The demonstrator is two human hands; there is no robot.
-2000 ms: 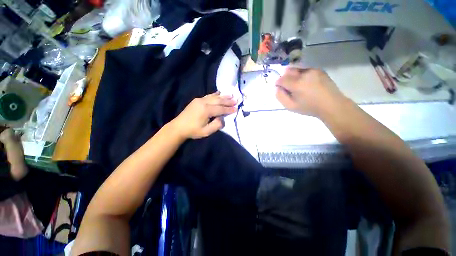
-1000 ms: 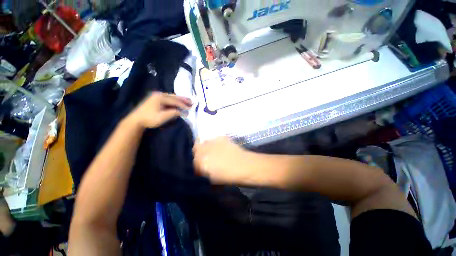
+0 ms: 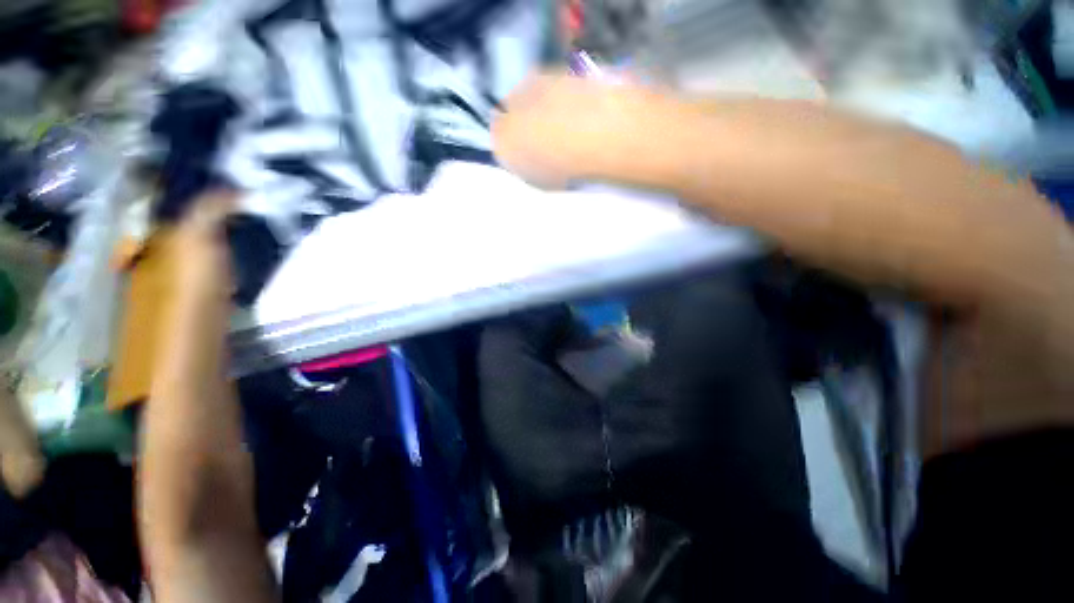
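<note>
The frame is strongly blurred. A garment with white and black bands [image 3: 353, 94] is spread or raised across the back of the white machine table [image 3: 471, 242]. Navy cloth [image 3: 194, 124] shows at its left end. My left hand [image 3: 210, 212] is at the garment's left side, at the wooden edge; its fingers are too blurred to read. My right hand [image 3: 548, 127] is at the garment's right end, with the fingers closed on its edge. The needle area is mostly hidden behind the garment and my right hand.
The wooden table edge [image 3: 144, 318] is at the left. Part of another person, an arm [image 3: 17, 442], shows at the far left. The wearer's dark-clothed lap [image 3: 636, 436] is below the table, with a small pale and blue scrap on it. A blue bar [image 3: 412, 459] stands under the table.
The dark garment has been moved off the table front, and its white-and-black side now shows farther back. My hands have moved apart, left hand leftward and right hand up and rightward.
</note>
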